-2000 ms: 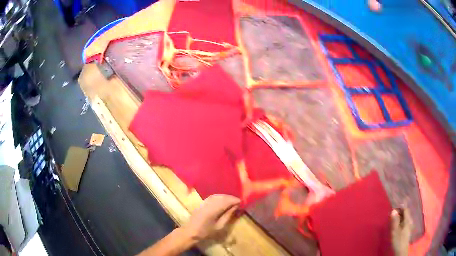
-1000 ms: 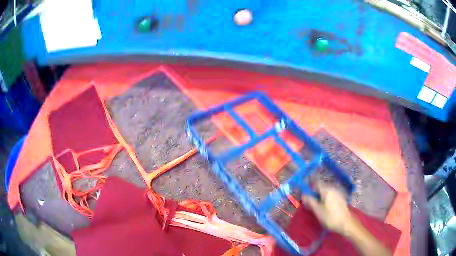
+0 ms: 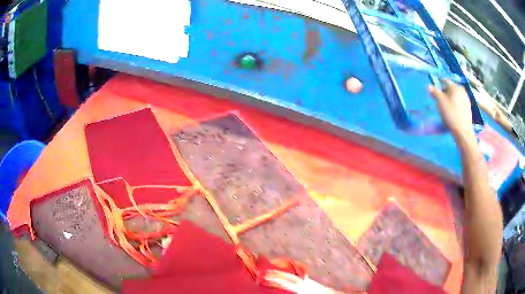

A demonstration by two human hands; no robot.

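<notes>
My right hand [image 3: 452, 103] is raised at the upper right and grips the lower part of the large blue cutting die [image 3: 380, 66]. The die is held up in front of the blue press head, its top cut off by the picture's edge. My left hand is not in view. The orange sheet [image 3: 339, 201] lies below with rectangular openings showing the grey-brown cutting pad [image 3: 242, 166]. A dark red panel [image 3: 132, 146] lies at the left. Dark red pieces [image 3: 198, 258] lie at the bottom, cut off by the edge.
The blue press head [image 3: 305, 74] spans the back, with a green button [image 3: 248, 61], a pink button [image 3: 353, 85] and a white sheet [image 3: 144, 28]. Tangled orange strips [image 3: 138, 215] lie at left. A wooden ledge [image 3: 63, 275] and blue bucket [image 3: 23, 166] are at the left edge.
The die has been lifted off the sheet and raised to the upper right in my right hand. My left hand, seen two seconds ago, is out of view. The view has shifted.
</notes>
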